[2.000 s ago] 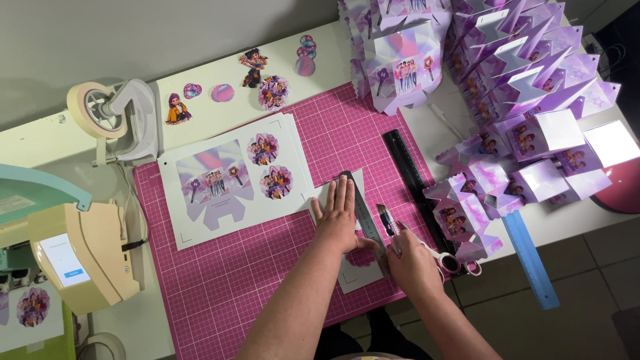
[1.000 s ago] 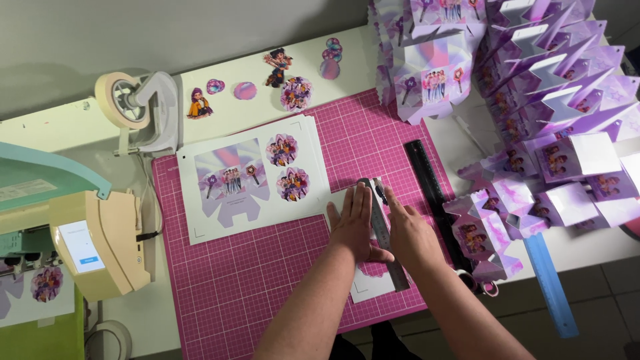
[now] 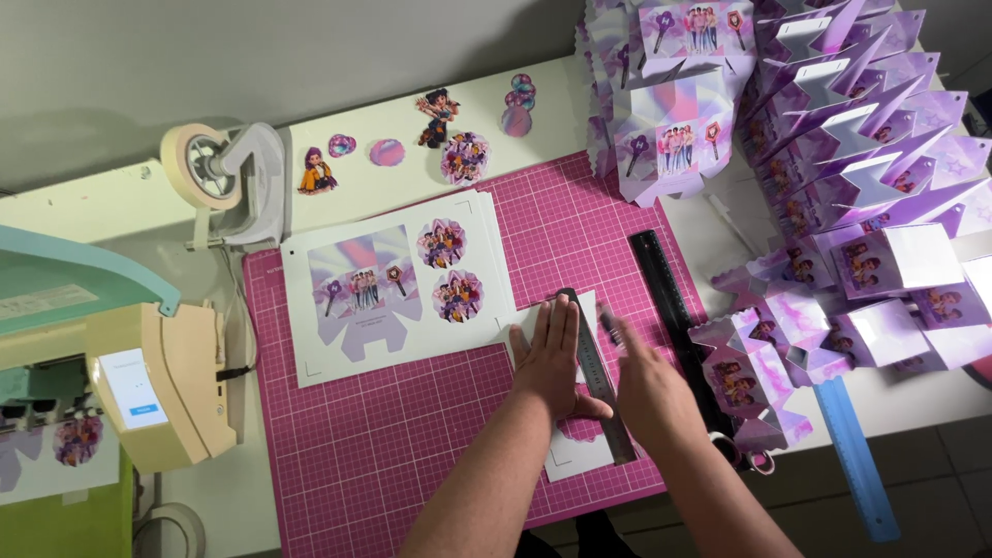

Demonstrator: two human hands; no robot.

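Observation:
My left hand (image 3: 552,364) lies flat, fingers spread, pressing a metal ruler (image 3: 595,380) onto a white printed sheet (image 3: 570,461) on the pink cutting mat (image 3: 372,457). The sheet has openings through which the mat shows. My right hand (image 3: 647,380) is just right of the ruler, curled round a small dark-and-clear craft knife (image 3: 611,324), partly blurred and hidden by the fingers. Left of my hands lies a stack of printed sheets (image 3: 403,341) with a box template and two round designs. A black ruler (image 3: 673,310) rests on the mat to the right.
Purple folded paper boxes (image 3: 891,260) crowd the right side, with printed box blanks (image 3: 674,101) behind. A blue ruler (image 3: 860,465) and scissors handles (image 3: 762,463) lie at the front right. A tape dispenser (image 3: 267,186) and a cutting machine (image 3: 170,387) stand left. Paper cutouts (image 3: 465,157) lie at the back.
From about two seconds ago, my right hand went up along the ruler, then came back down a little by now. My left hand still presses on the ruler. The view has shifted somewhat.

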